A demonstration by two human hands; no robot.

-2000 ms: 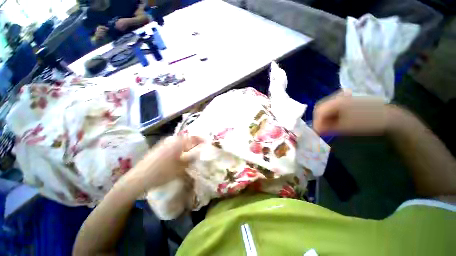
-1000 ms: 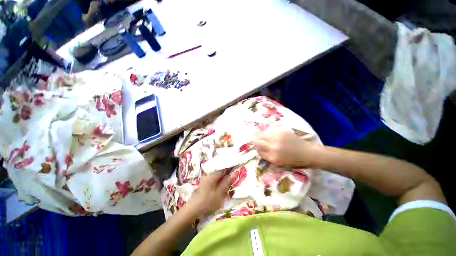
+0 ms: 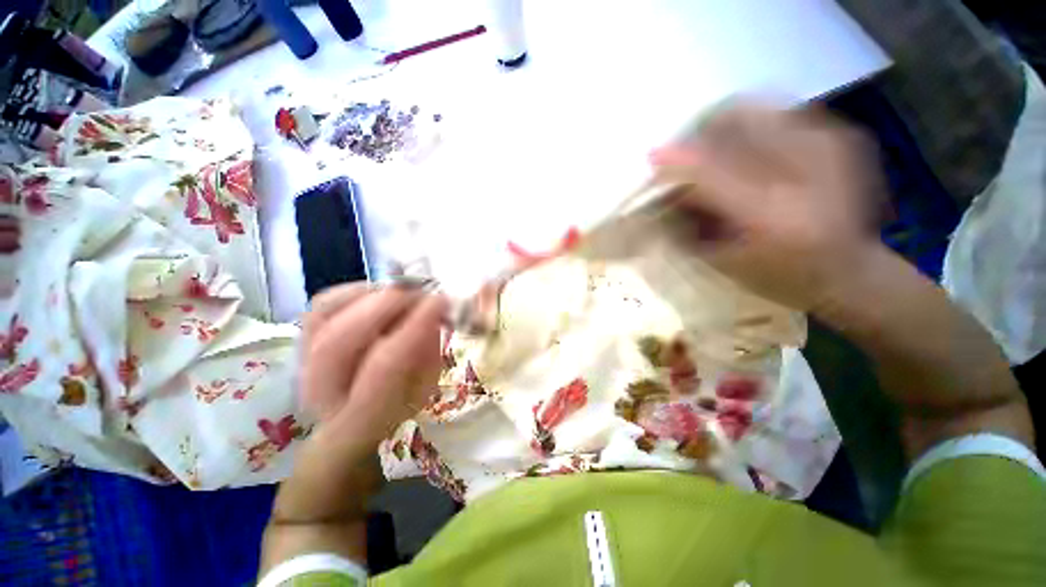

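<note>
The cream floral garment (image 3: 574, 390) lies bunched on my lap, with a narrow edge of it lifted and stretched between my hands. My left hand (image 3: 379, 344) is closed on one end of that edge. My right hand (image 3: 780, 195), blurred, is raised at the right and closed on the other end. No needle or thread can be made out. A loose pile of small dark buttons (image 3: 379, 130) lies on the white table beyond my left hand.
A phone (image 3: 329, 235) lies at the near table edge. A second floral garment (image 3: 172, 333) is heaped at left. A red stick (image 3: 436, 44), a white cylinder (image 3: 509, 32) and dark blue cylinders (image 3: 287, 28) are farther back. White cloth (image 3: 998, 241) shows at right.
My hands have risen from the lap and moved apart, lifting the garment's edge between them. The view has shifted, and the white cylinder now shows standing or tilted by the red stick.
</note>
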